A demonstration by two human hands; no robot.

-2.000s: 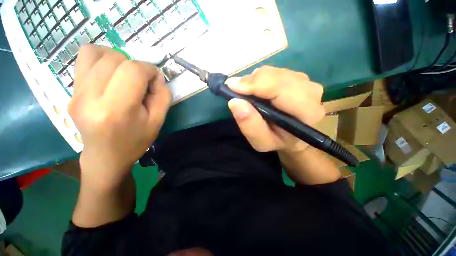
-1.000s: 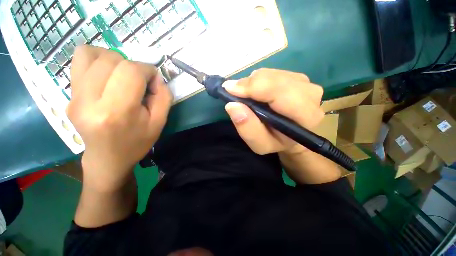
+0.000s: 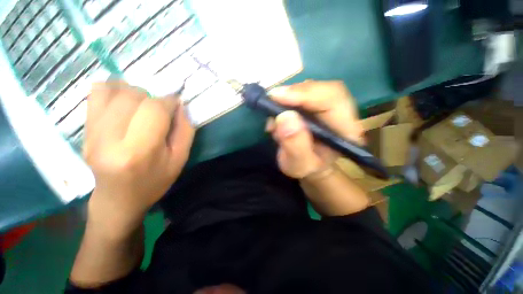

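Observation:
The view is blurred. My right hand (image 3: 318, 123) holds the black soldering iron (image 3: 332, 138) like a pen. Its thin tip points up-left over the lower part of the white tray (image 3: 258, 40), near the green-edged PCB panels (image 3: 152, 37). I cannot tell if the tip touches a board. My left hand (image 3: 135, 138) is curled, back up, over the tray's lower left part. A short thin dark strand, seemingly solder wire (image 3: 182, 88), shows at its fingertips, close to the iron tip. The fingertips themselves are mostly hidden.
The tray lies on the dark green mat (image 3: 344, 46), its near edge by my lap. A flat black rectangular object (image 3: 406, 51) lies on the mat at the right. Open brown cardboard boxes (image 3: 459, 146) stand below right, with dark cables or bags near them.
The tray, black rectangle and boxes have shifted left in the picture, and the image is blurrier. Both hands keep their grips; the iron tip and strand are slightly farther apart.

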